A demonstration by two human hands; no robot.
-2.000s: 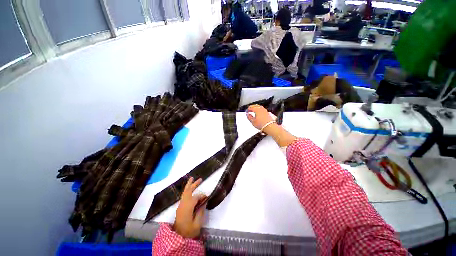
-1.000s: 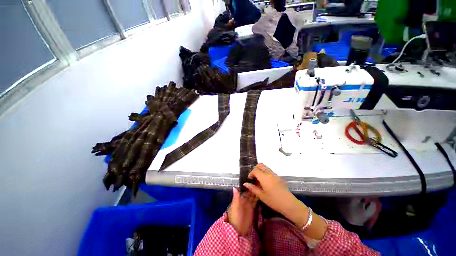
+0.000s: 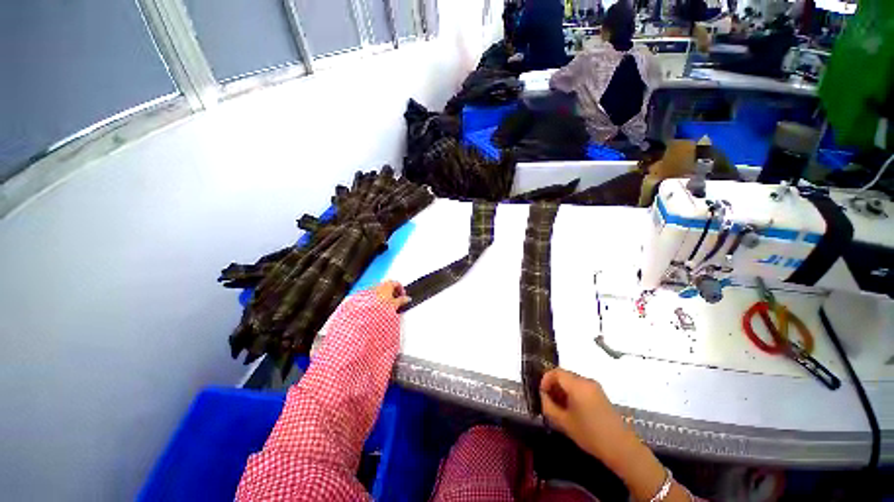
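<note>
A dark plaid fabric strip [image 3: 537, 284] runs straight from the table's back to its front edge. My right hand [image 3: 578, 402] grips its near end at the front edge. A second plaid strip [image 3: 446, 278] lies bent on the table to the left. My left hand [image 3: 392, 294] is at its near end, with fingers closed on it; the tip is hidden by the hand and sleeve. A thick bundle of plaid strips [image 3: 328, 265] lies at the table's left edge, over a blue sheet [image 3: 394, 251].
A white sewing machine [image 3: 745, 235] stands at the right, with red and yellow scissors [image 3: 779, 331] on its bed. A blue bin [image 3: 211, 441] is below left. A white wall [image 3: 118, 245] runs along the left. Dark cloth piles and a seated person [image 3: 613, 83] are behind.
My left hand has left the straight strip and moved up left to the bent strip's near end. My right hand stays on the straight strip. The camera view has shifted.
</note>
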